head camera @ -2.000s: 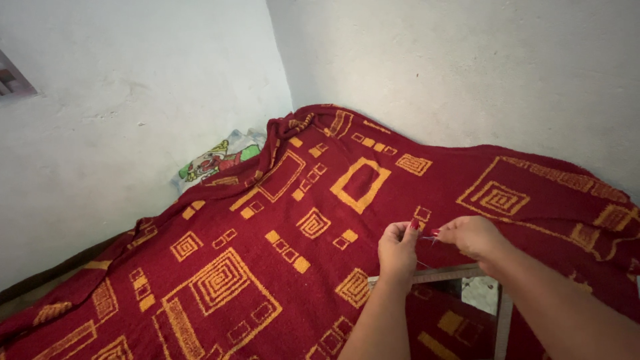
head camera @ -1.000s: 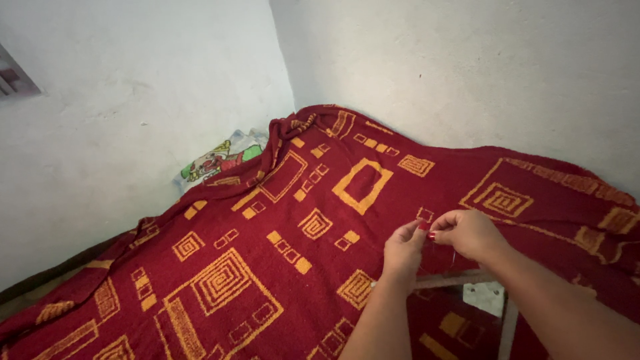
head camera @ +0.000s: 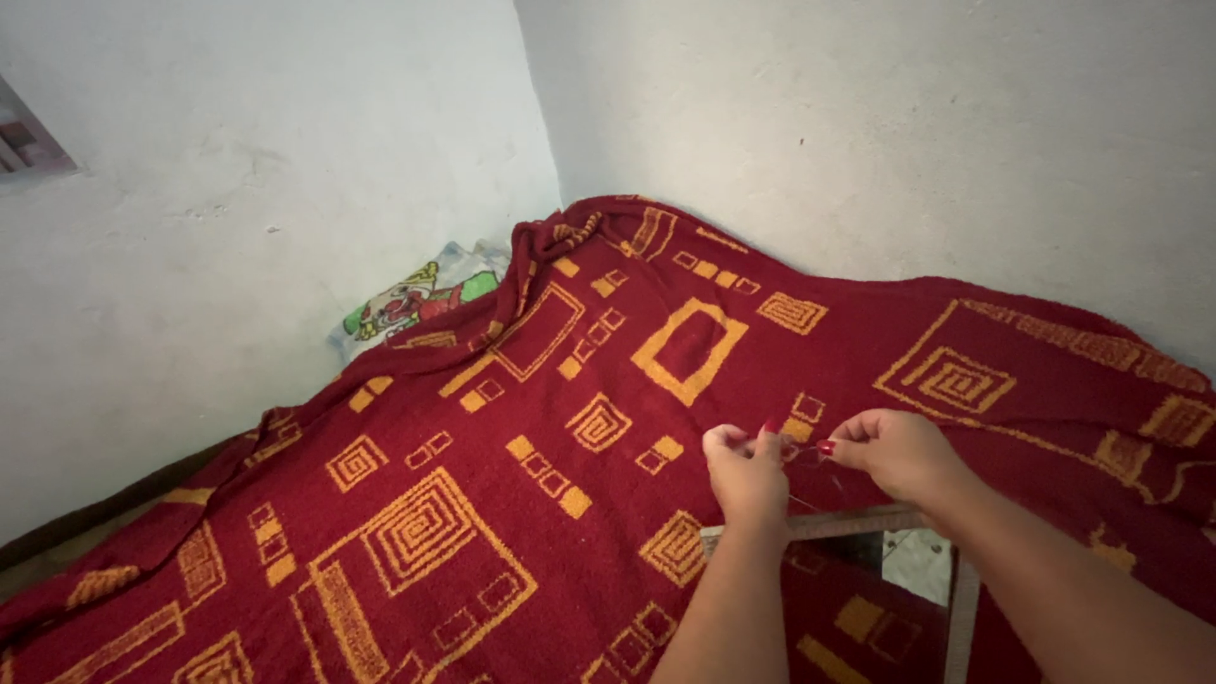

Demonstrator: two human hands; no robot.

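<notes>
My left hand (head camera: 748, 465) and my right hand (head camera: 883, 451) are raised close together over the bed, at the right of the head view. Between their fingertips runs a fine, pale thread (head camera: 803, 450), and a thin strand hangs below it. Thumb and forefinger of each hand are pinched on this thread. What else lies within the fingers is too small to tell. Under the hands is a framed mirror (head camera: 961, 608), partly hidden by my forearms, with the red blanket's pattern showing in its glass.
A red blanket with orange squares and spirals (head camera: 608, 532) covers the bed. A pillow with a colourful printed cover (head camera: 408, 302) pokes out near the corner. Pale walls (head camera: 855, 142) meet behind the bed, and part of a framed opening (head camera: 24, 138) shows at the far left.
The fingertips of my two hands were closer together a second ago; now a wider gap with thread shows between them. The blanket and the mirror stay in place.
</notes>
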